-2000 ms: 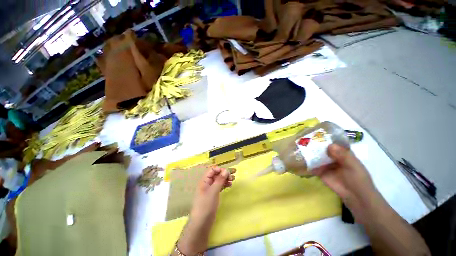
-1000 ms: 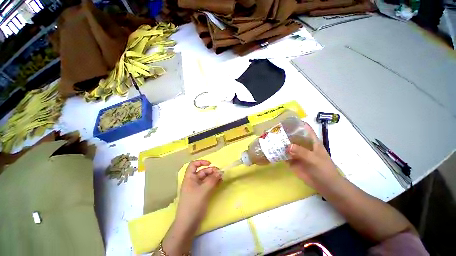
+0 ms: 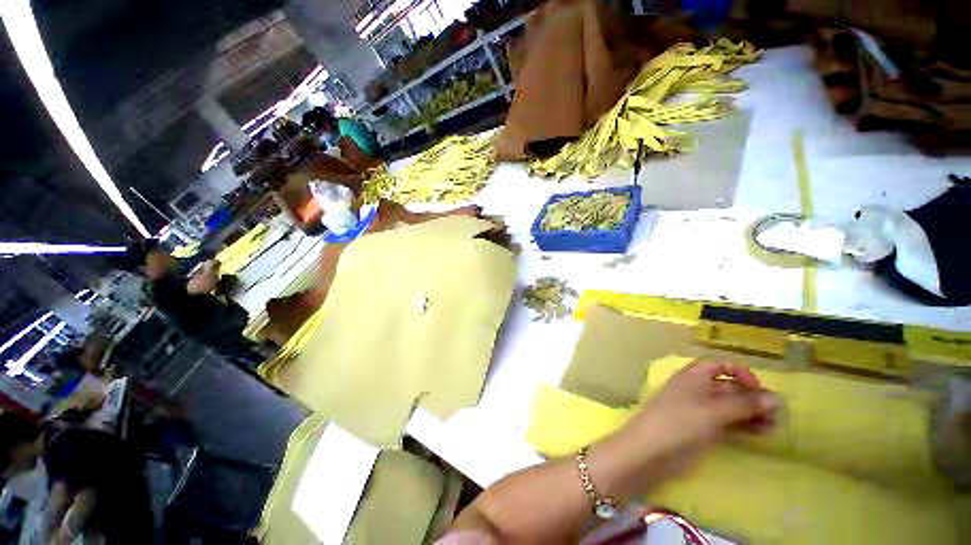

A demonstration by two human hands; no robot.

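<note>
My left hand, with a bracelet at the wrist, is over the yellow sheet. Its fingers are curled together; blur hides whether a small tab is between them. At the right edge is a blurred grey-brown shape, perhaps the glue bottle and part of my right hand, cut off. The yellow template, with a black strip and raised yellow blocks, lies along the far edge over an olive panel. A loose pile of small olive tabs lies left of it.
A blue box full of tabs is beyond the pile. Stacked olive panels lie left, with yellow strips and brown pieces behind. A tape roll and black-and-white cloth are at right. People sit at the far left.
The view has swung left, so the scene sits further right. The bottle and my right hand, clear before, are now at most a blur at the edge. My left hand is apart from the nozzle.
</note>
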